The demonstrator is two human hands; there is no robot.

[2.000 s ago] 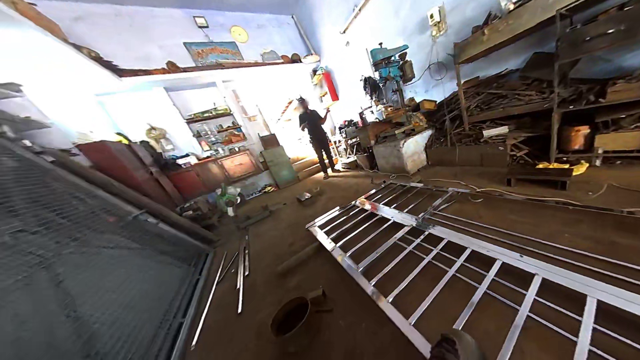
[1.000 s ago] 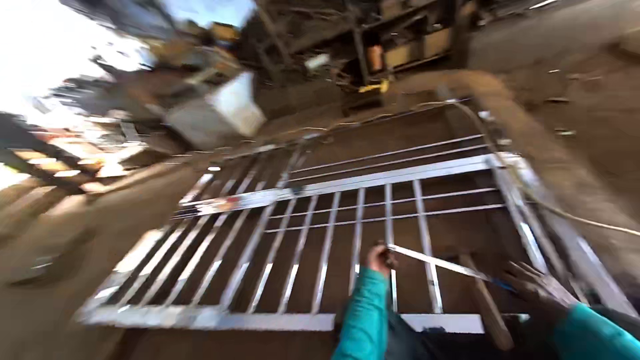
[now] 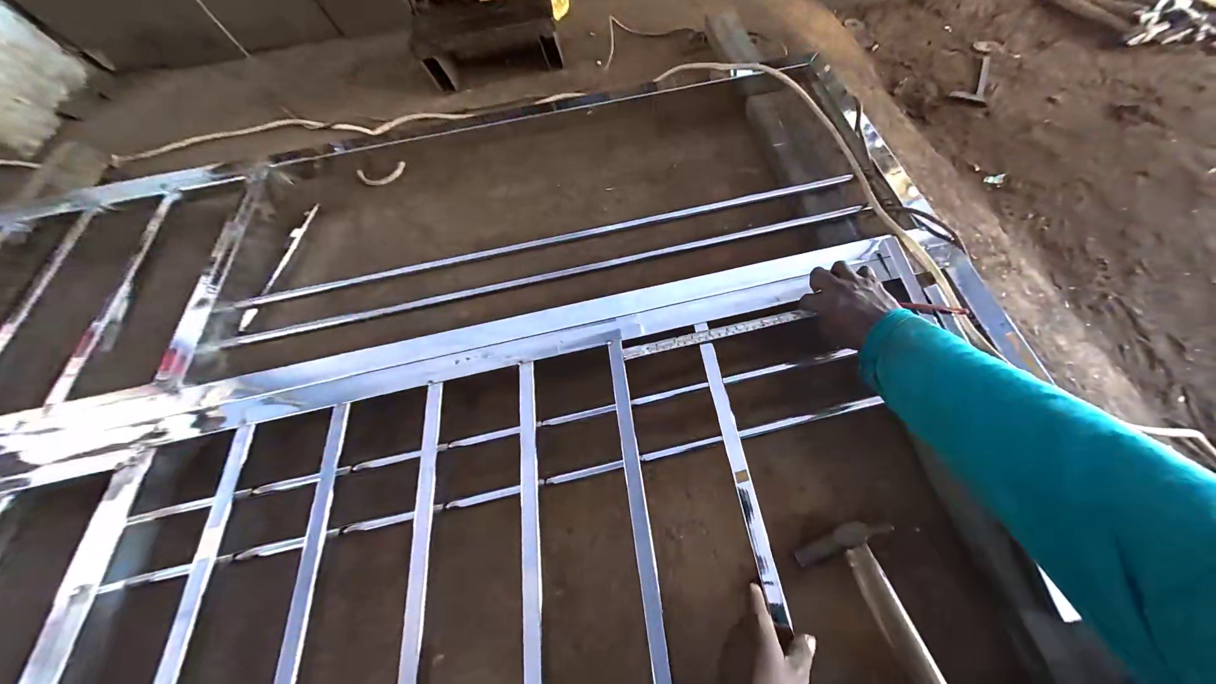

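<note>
My right hand, in a teal sleeve, is at the right end of the steel frame's middle rail. It holds a marked measuring strip, which runs left below the rail; a thin red rod sticks out by the hand. At the bottom edge, my left hand grips the lower end of a flat metal bar, thumb and finger at its sides. This bar's top end lies near the strip. Left of it, several similar bars run down from the rail. A hammer lies right of my left hand.
A pale cable crosses the frame's right corner and runs along its far side. Two thin rods lie across the upper section. A dark metal stand is beyond the frame. Metal scraps lie on the dirt floor at the right.
The view has swung down from the workshop to the frame. My right hand, near the hammer handle one second ago, is now at the middle rail; my left hand has left the strip and holds the bar.
</note>
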